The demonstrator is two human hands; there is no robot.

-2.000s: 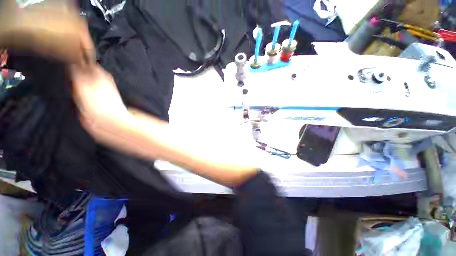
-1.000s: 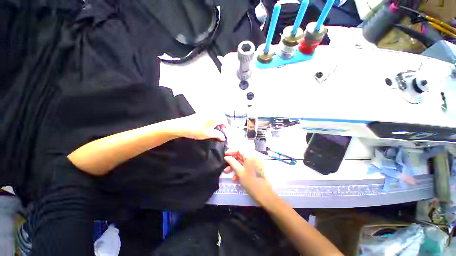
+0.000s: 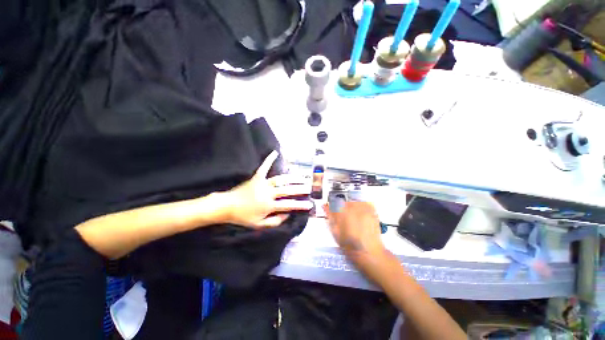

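Note:
A large black garment covers the table's left side and hangs toward the lap. My left hand lies flat on its right edge with fingers spread, fingertips close to the needle area. My right hand is at the presser foot, fingers bent; whether it holds cloth there is hidden. The white sewing machine stands to the right, its grey knob upright on the head's left end.
A dark phone-like rectangle lies under the arm. Pale blue scraps lie at right. Small spools stand on blue pegs. A dark thread cone is behind. A curved black band lies above the table.
My left hand has gone from pinching the garment edge to lying flat on it. My right hand has moved right and up, to the presser foot. The garment edge is nearer the needle.

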